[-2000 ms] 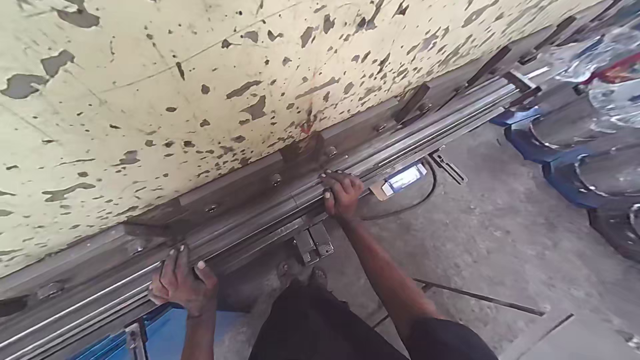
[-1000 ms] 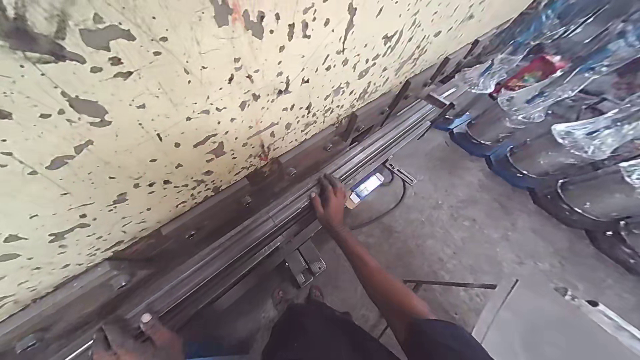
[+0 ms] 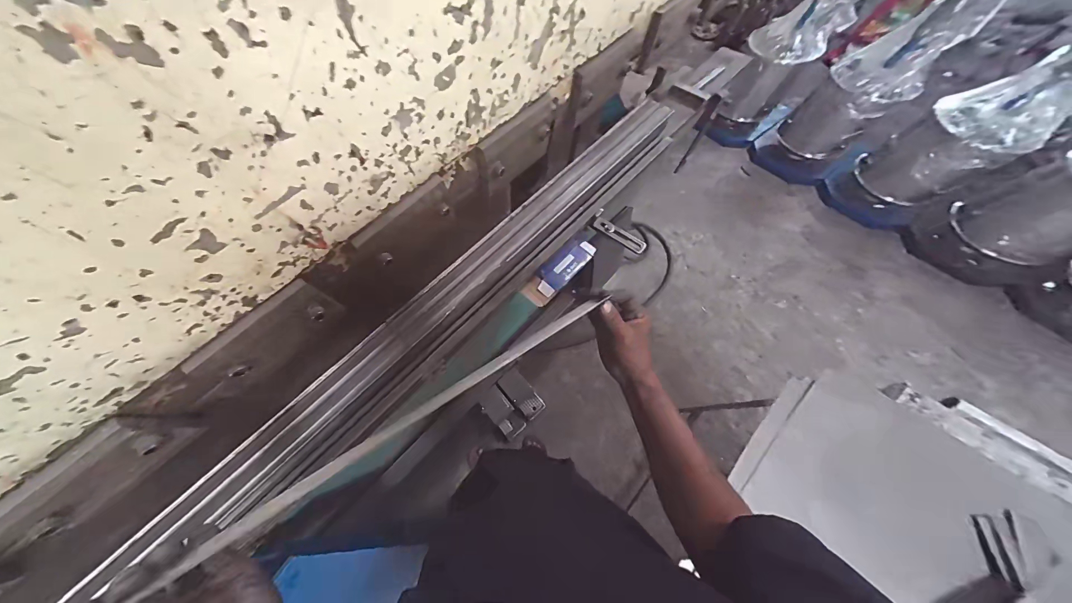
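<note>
My right hand [image 3: 622, 333] grips the far end of a long, thin metal strip [image 3: 419, 412], which runs down to the lower left. My left hand [image 3: 209, 579], blurred and partly cut off by the bottom edge, is at the strip's near end; its fingers are hard to make out. Beside the strip, a bundle of long metal strips [image 3: 469, 289] lies along the machine bed, below the worn cream-painted machine panel [image 3: 251, 151]. A small blue and white box [image 3: 566, 266] rests on the near side of the bundle, just beyond my right hand.
A foot pedal [image 3: 512, 405] is on the floor by my feet. Large cylindrical parts on blue bases [image 3: 871, 188], topped with clear plastic, line the right. A grey metal sheet or table [image 3: 904, 502] is at lower right. A black cable [image 3: 668, 260] curves beside the bed.
My right hand has come off the bundle on the bed and now holds one strip apart from it, toward my body. The view has shifted.
</note>
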